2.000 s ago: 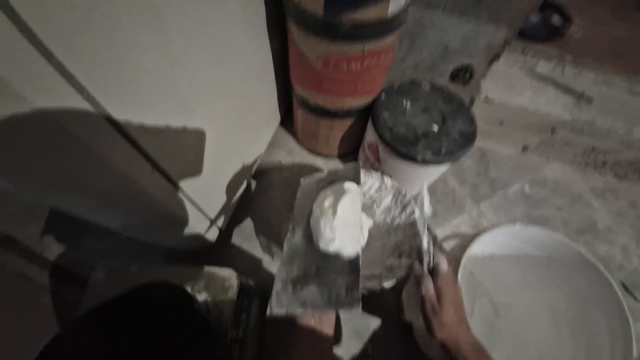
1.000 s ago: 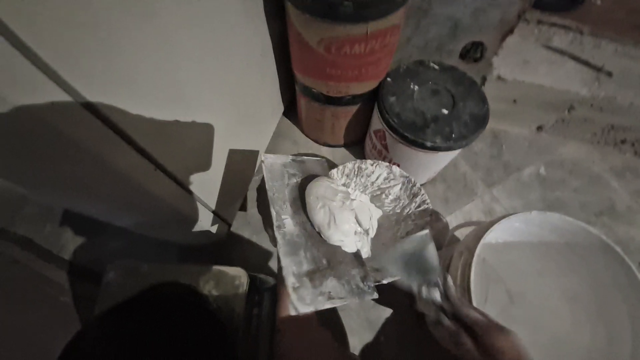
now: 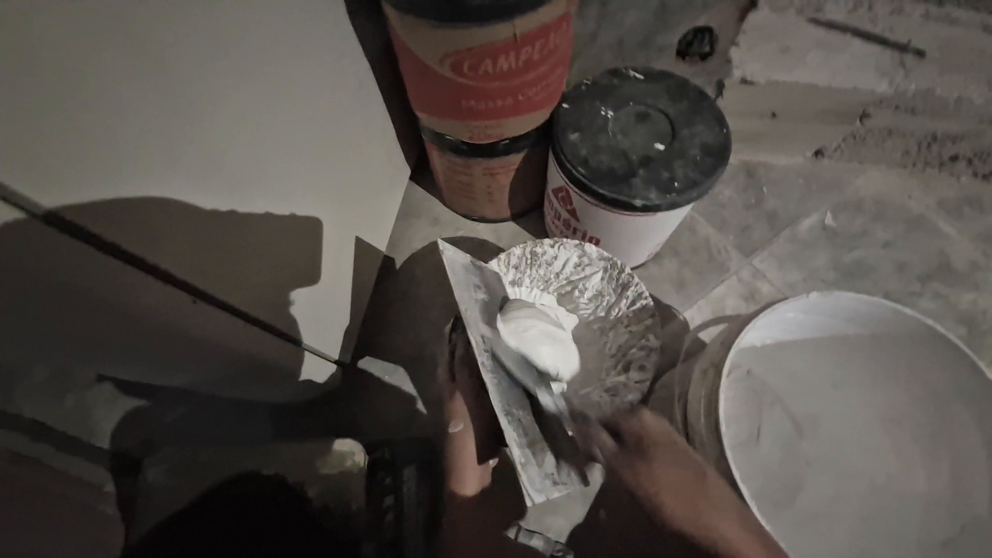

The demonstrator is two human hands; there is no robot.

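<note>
My left hand (image 3: 467,434) is partly hidden behind a flat metal plate (image 3: 519,434), a plasterer's hawk or trowel, which it holds tilted by its underside. A lump of white putty (image 3: 539,337) sits against the plate's face. My right hand (image 3: 620,442), blurred, grips a putty knife (image 3: 552,399) whose blade touches the putty. Behind the plate is a round container (image 3: 612,310) with a crinkled, silvery, putty-smeared surface. The knife's handle is mostly hidden by my fingers.
Stacked red-and-brown buckets (image 3: 484,85) and a white bucket with a black lid (image 3: 643,139) stand ahead on the tiled floor (image 3: 821,225). A large white tub (image 3: 852,418) is at the right. A pale panel (image 3: 194,101) with a dark seam lies left. Rubble is at the upper right.
The plate has tilted from facing up to a steeper angle. My right hand has brought the knife from the plate's right edge onto the putty.
</note>
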